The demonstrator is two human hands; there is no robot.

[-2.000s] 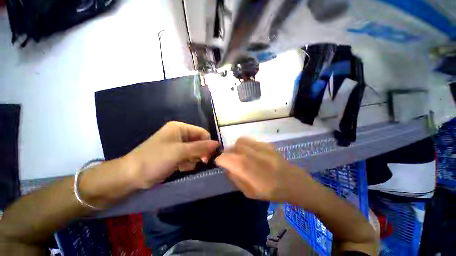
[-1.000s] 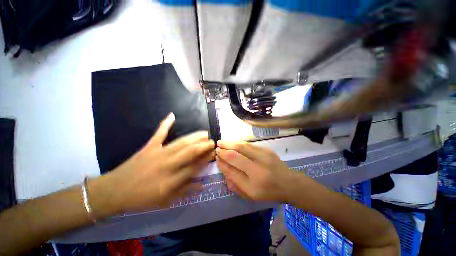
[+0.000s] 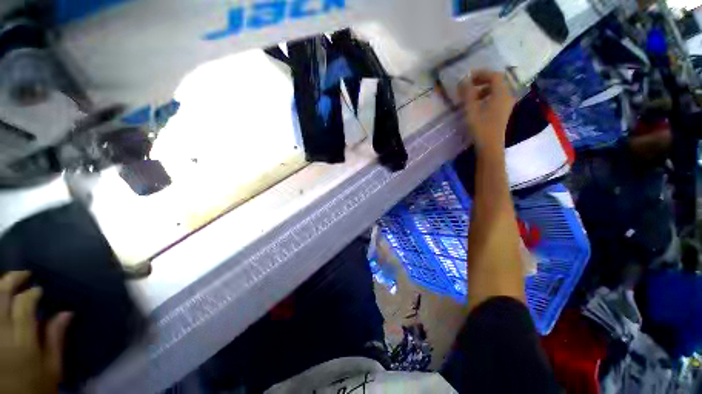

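Note:
The black panel (image 3: 65, 285) lies at the lower left, blurred, beside the machine bed. My left hand (image 3: 27, 331) rests on it with fingers apart, cut off by the left edge. My right hand (image 3: 486, 96) is at the right end of the table, fingers curled over the small grey-white block (image 3: 466, 69); whether it holds anything is unclear. The strip pile (image 3: 327, 108), black with pale sides, lies on the bed between my hands. The dark ribbed knob (image 3: 145, 177) is right of the panel. The needle area is blurred.
The white machine head (image 3: 154, 65) with blue lettering spans the upper left. The table's grey ruler edge (image 3: 308, 223) runs diagonally. Blue baskets (image 3: 423, 231) stand below it, with black and white fabric (image 3: 539, 158) in one. More fabric lies in blue containers at the far right.
The view has swung right. My right hand has left the panel's edge and moved right to the grey-white block. My left hand stays on the panel, now at the left rim.

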